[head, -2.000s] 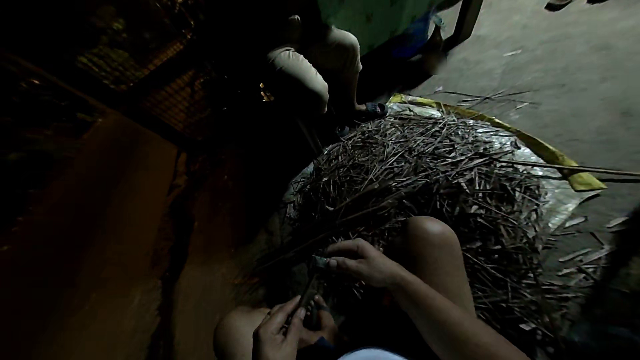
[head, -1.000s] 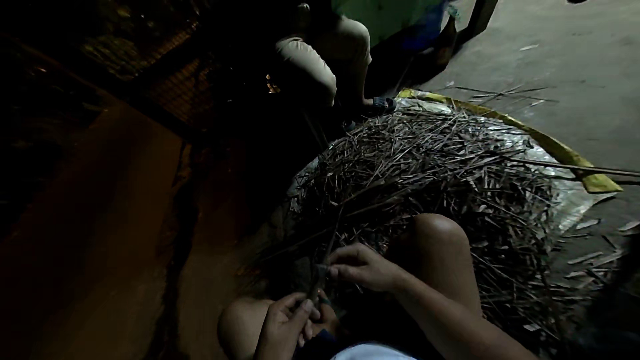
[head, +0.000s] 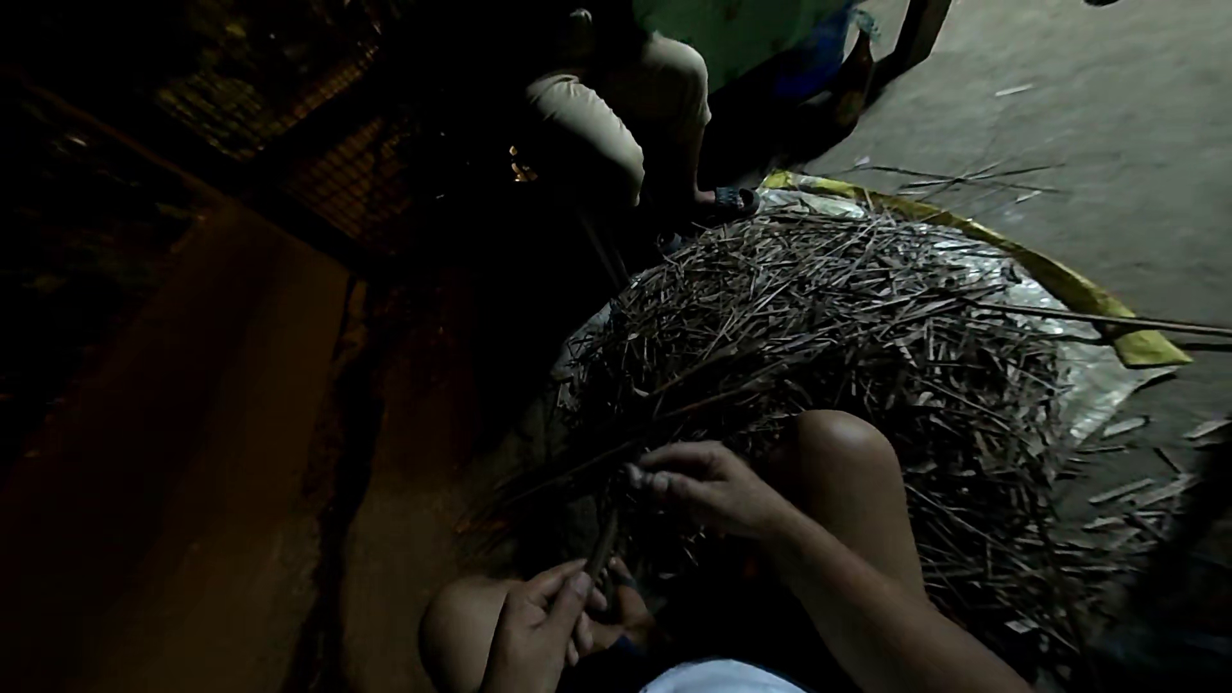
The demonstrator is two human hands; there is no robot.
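My left hand (head: 553, 616) grips the lower end of a thin, dark stick-like piece (head: 604, 544) between thumb and fingers. Up and to the right of it, my right hand (head: 707, 484) has thumb and forefinger pinched together on a small pale thing (head: 633, 474) near the piece's upper end; what this is, and whether it joins the piece, is too dark to tell. Both hands are between my bent knees. Just beyond them lies a broad heap of dry stalks and strips (head: 818, 298) on a pale plastic sheet (head: 1107, 385) with a yellow edge.
Another person's knees in light trousers (head: 602, 125) and a sandalled foot (head: 733, 200) are at the heap's far edge. A long thin stick (head: 1107, 316) reaches out to the right. Loose strips (head: 1136, 491) lie on the concrete. A wire mesh panel (head: 337, 178) stands at upper left.
My hands were close together one second ago; now they are farther apart, with the piece showing between them. The other person's legs have stayed in about the same place.
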